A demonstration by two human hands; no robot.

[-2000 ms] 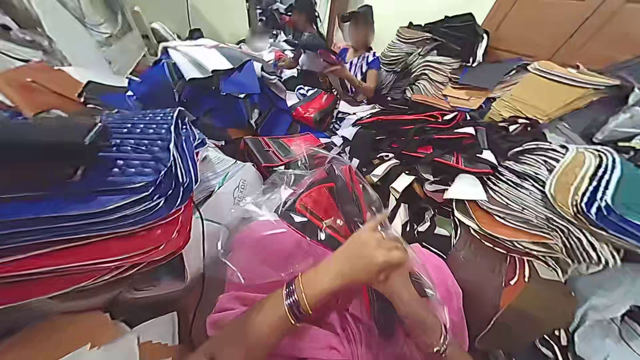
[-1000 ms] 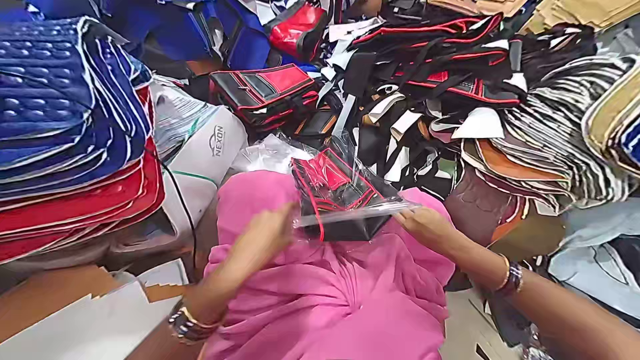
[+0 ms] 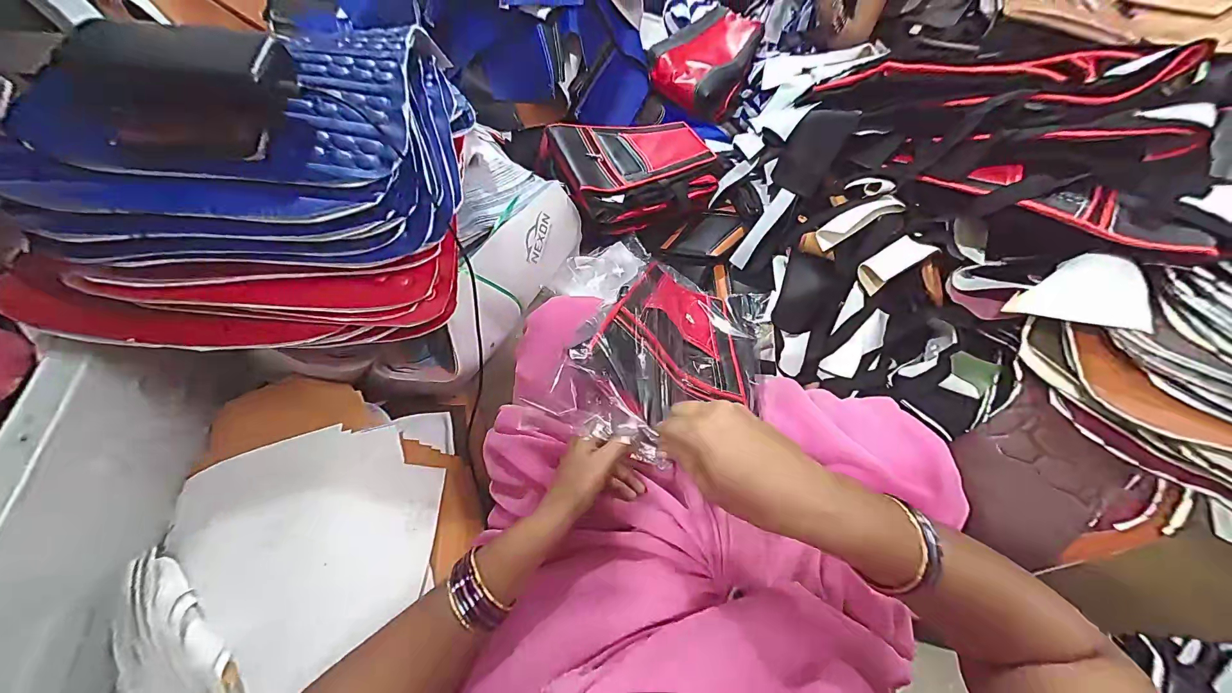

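On my lap, over pink cloth, lies a black and red sewn piece with red piping inside a clear plastic bag. My left hand pinches the bag's gathered near edge. Close beside it, my right hand is closed on the bag at the near end of the piece; its fingertips are partly hidden. Both wrists carry bangles. Beyond the bag sits a similar black and red item.
Stacked blue quilted panels and red panels rise at left, above white sheets. Black and white strips heap up ahead. Layered panels stand at right. A dark cable hangs beside my lap.
My hands were apart at the two sides of the bag a second ago; now they are close together at its near edge. The view has tilted down since the oldest frame.
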